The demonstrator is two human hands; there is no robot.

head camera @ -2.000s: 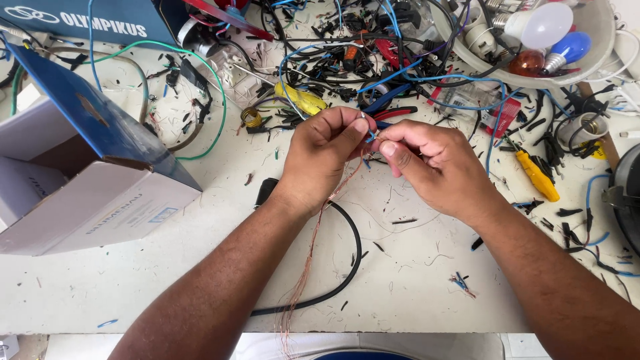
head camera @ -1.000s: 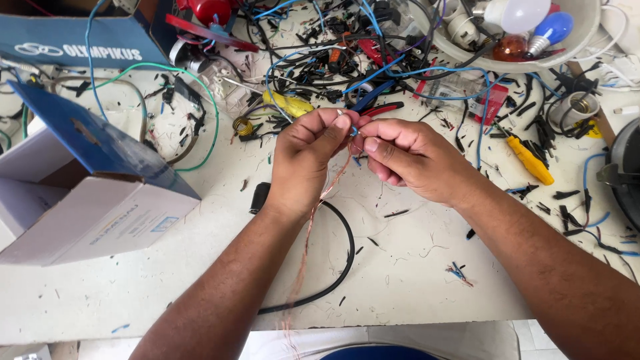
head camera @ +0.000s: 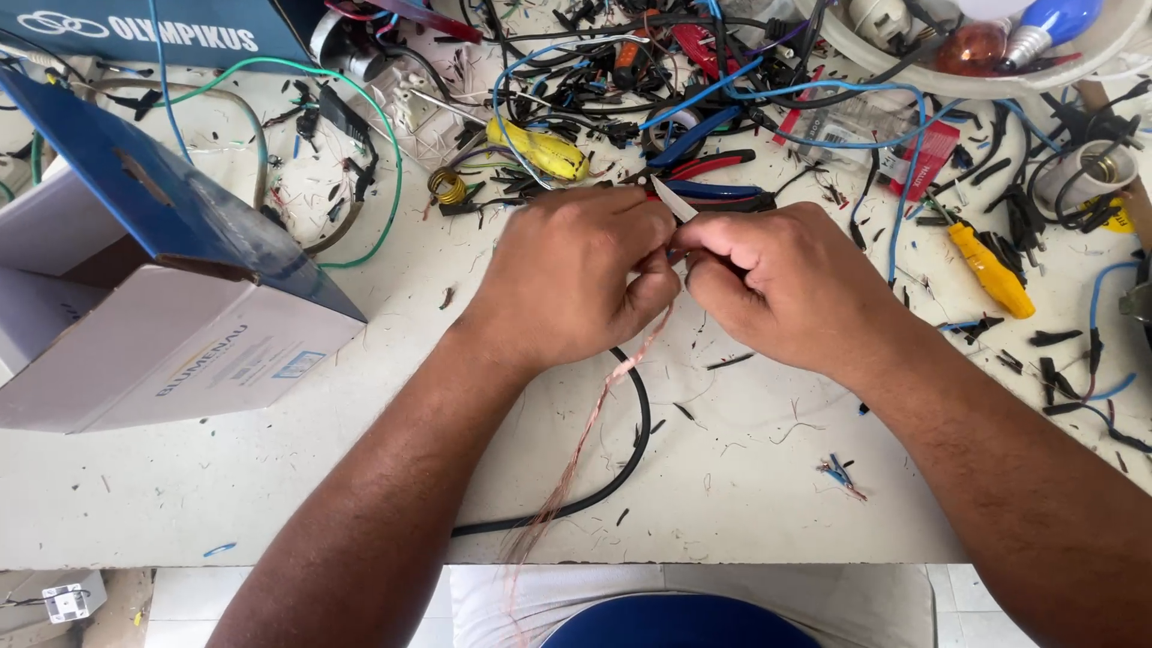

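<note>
My left hand (head camera: 580, 274) is closed on a bundle of stripped copper strands (head camera: 589, 418), which hangs from under the fingers toward the table's front edge. My right hand (head camera: 787, 283) meets it at the fingertips, thumb and forefinger pinched at the end of the bundle; what lies between the fingers is mostly hidden. A pale pointed blade (head camera: 673, 200) shows just above the right fingertips; its handle is out of sight, so I cannot tell if that hand grips it. Below the hands a black cable (head camera: 641, 423) curves over the white table.
An open cardboard box (head camera: 180, 351) stands at left. Behind the hands lie tangled wires, a yellow-handled screwdriver (head camera: 540, 151) and red-and-blue-handled pliers (head camera: 720, 191). A yellow-handled tool (head camera: 990, 270) lies at right, near a lamp socket (head camera: 1084, 175). A bowl of bulbs (head camera: 1107, 67) is at the back right.
My left hand has turned, its back now facing up over the bundle. A blade shows between the hands that the earlier frames do not plainly show.
</note>
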